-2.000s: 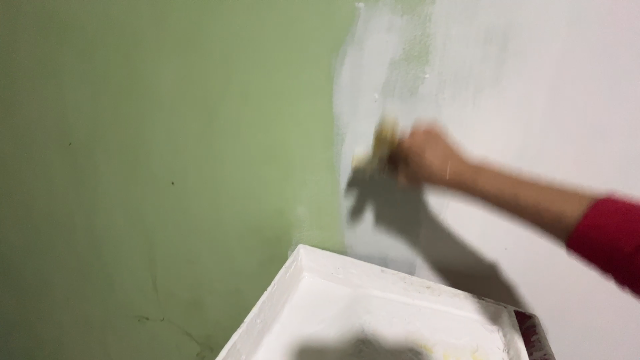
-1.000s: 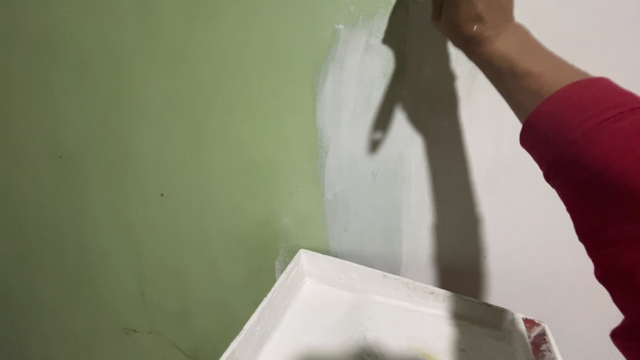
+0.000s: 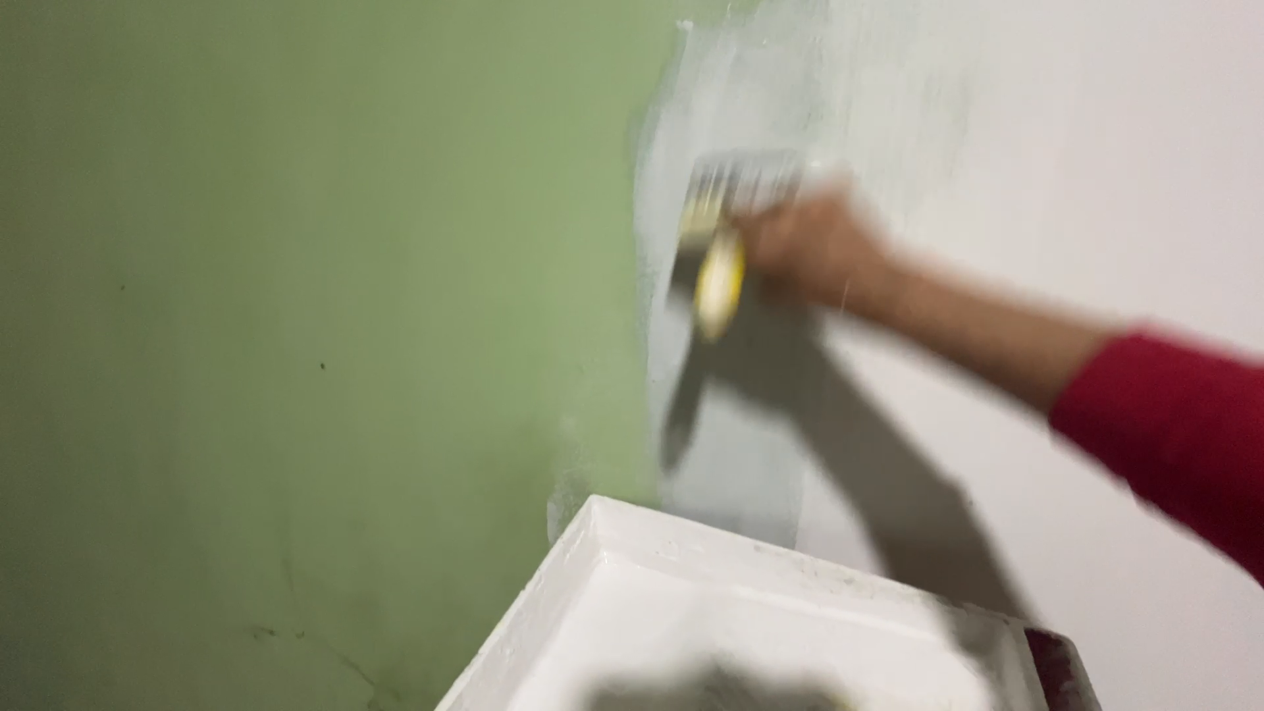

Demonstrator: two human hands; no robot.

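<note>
My right hand point(image 3: 815, 237), blurred, comes in from the right in a red sleeve and grips a wide paintbrush point(image 3: 726, 237) with a yellow and white handle. The bristles point up against the wall, on a strip of wet whitish paint point(image 3: 731, 434) beside the green part. The handle end points down. Below the hand, a white paint tray point(image 3: 790, 573) stands tilted in front of the wall, with its bottom edge cut off by the view. My left hand is not in view.
A green painted wall point(image 3: 346, 296) fills the left side, with thin cracks or marks low down. White wall point(image 3: 1086, 178) lies to the right. Shadows of the arm and brush fall across the wall, and a shadow lies in the tray.
My right hand was at the top edge one second ago; it is now lower, with the brush in view on the wall. The tray stays at the bottom of the view.
</note>
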